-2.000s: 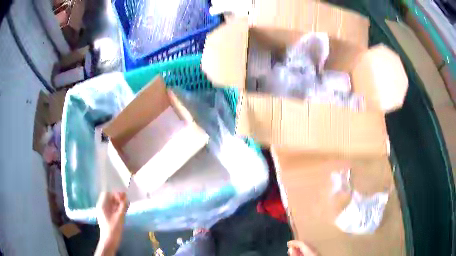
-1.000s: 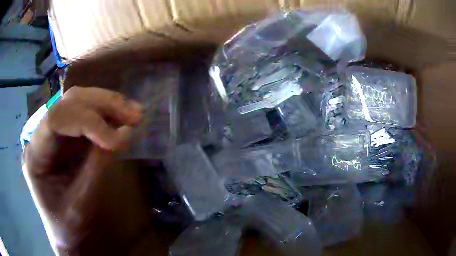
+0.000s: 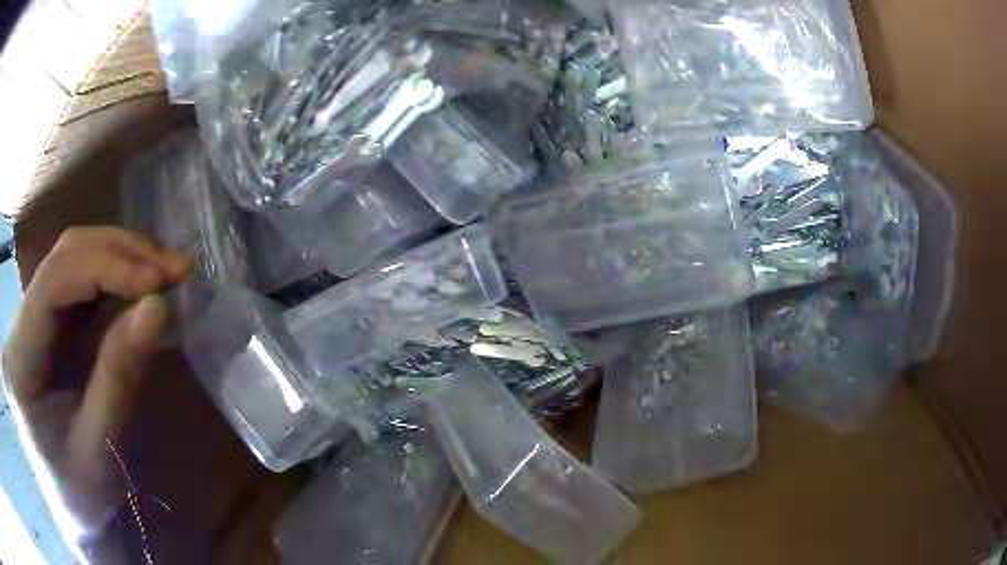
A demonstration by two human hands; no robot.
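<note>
My left hand [image 3: 94, 315] is bare and reaches into the carton from the left edge, its wrist in shadow. Its thumb and fingers are bent close together at the upper left corner of a clear plastic box [image 3: 260, 381]; whether they grip it is not clear. My right hand is not in view. Several clear boxes lie jumbled, among them a large one [image 3: 629, 243] in the middle and a narrow one [image 3: 530, 469] below. A clear bag of elongated silver metal parts [image 3: 331, 99] lies at the top. More silver parts [image 3: 790, 210] show at right.
The brown carton's wall [image 3: 933, 99] rises at the right, and its bottom [image 3: 817, 475] shows at the lower right. A cardboard flap [image 3: 94, 127] is at the upper left. Another clear box [image 3: 751, 61] lies at the top right.
The view has moved from above the crate and carton to close inside the carton. Since one second ago, the contents look larger and my left hand is lower and further left in view.
</note>
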